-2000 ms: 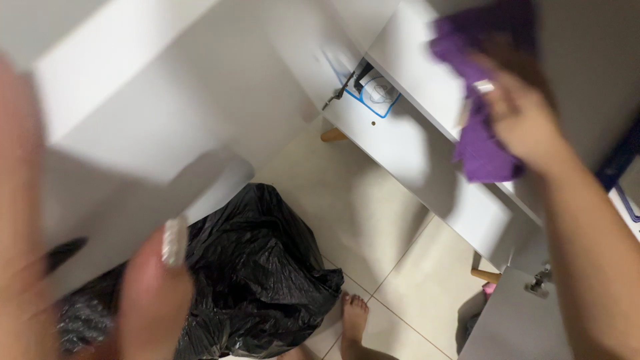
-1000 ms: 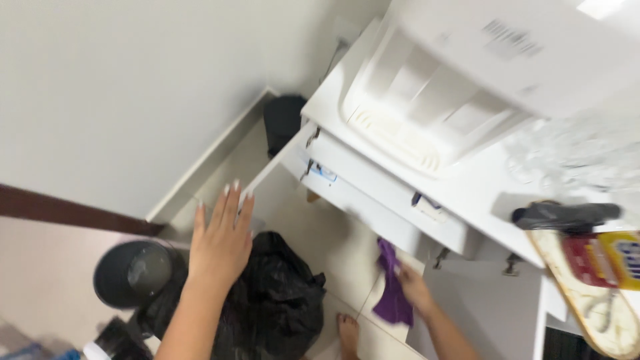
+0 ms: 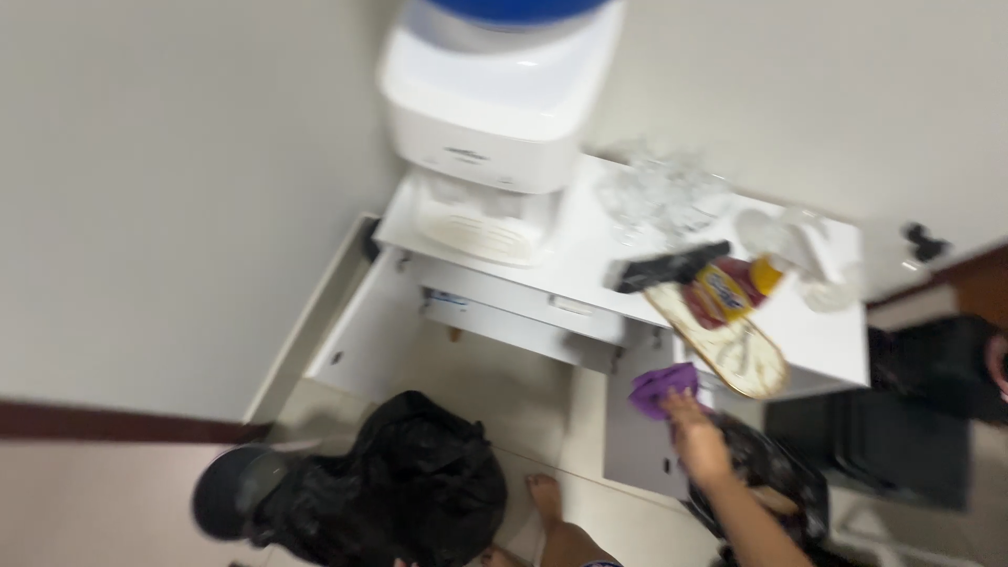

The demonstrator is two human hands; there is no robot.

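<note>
My right hand (image 3: 694, 437) holds a purple cloth (image 3: 663, 390) against the top of the open right door (image 3: 642, 425) of a white cabinet (image 3: 587, 232). Of my left hand (image 3: 405, 563) only fingertips show at the bottom edge, near a black plastic bag (image 3: 425, 480); whether they hold anything is hidden. On the cabinet top, close to my right hand, an oval marble-patterned tray (image 3: 748, 366) juts past the front edge. A red bottle with a yellow label and cap (image 3: 724, 291) and a dark rolled item (image 3: 669, 266) lie by it.
A white water dispenser (image 3: 488, 118) stands at the cabinet's left, beside clear glassware or plastic (image 3: 665, 193) and a white spray bottle (image 3: 811, 244). The left door (image 3: 366, 331) is open. A dark bucket (image 3: 228, 492), another black bag (image 3: 776, 472) and dark chair (image 3: 906, 449) flank my feet.
The view has swung widely, bringing the whole cabinet top into sight. My left hand, earlier raised with fingers spread by the left door, is now down at the bottom edge. My right hand still holds the cloth.
</note>
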